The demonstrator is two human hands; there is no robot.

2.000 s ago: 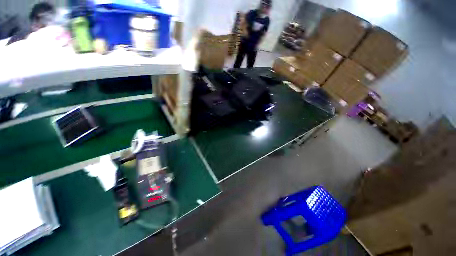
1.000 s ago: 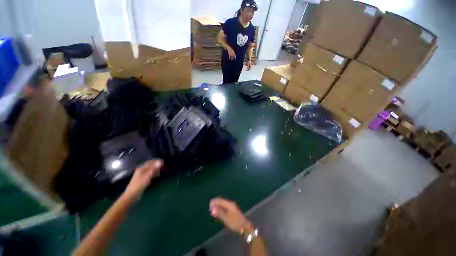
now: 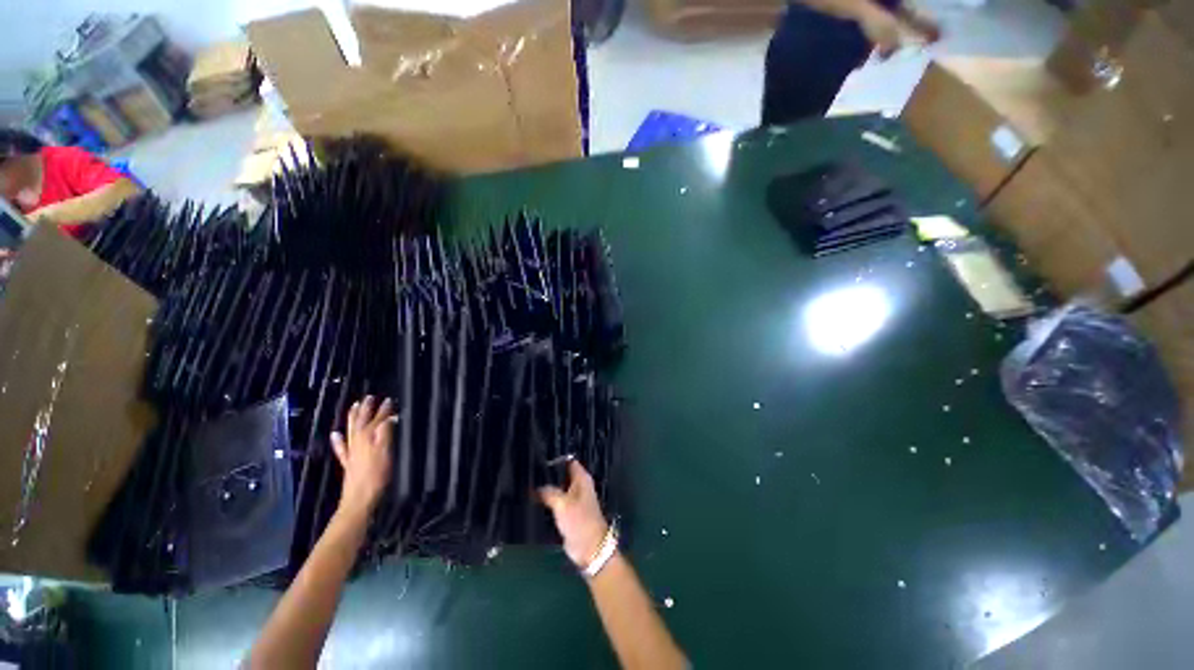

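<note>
Black plastic housings [image 3: 432, 393] stand on edge in several leaning rows on the green bench [image 3: 733, 524]. One housing [image 3: 240, 491] at the left shows its flat face with small marks. My left hand [image 3: 365, 452] lies with spread fingers on the front row. My right hand [image 3: 572, 508], with a pale band at the wrist, touches the right part of the same row. Its fingertips are partly lost against the black pieces, so I cannot tell if it grips one.
Cardboard walls [image 3: 59, 393] stand left and behind the rows. A small stack of black pieces [image 3: 838, 210] lies at the back right, near a clear plastic bag [image 3: 1097, 406]. Cartons [image 3: 1048, 196] stand beyond. One person [image 3: 818, 59] stands behind the bench; another in red [image 3: 79, 183] is far left.
The view has moved closer to the black housings. Both hands have moved from above the bench onto the front row. A person in red has come into view at the left.
</note>
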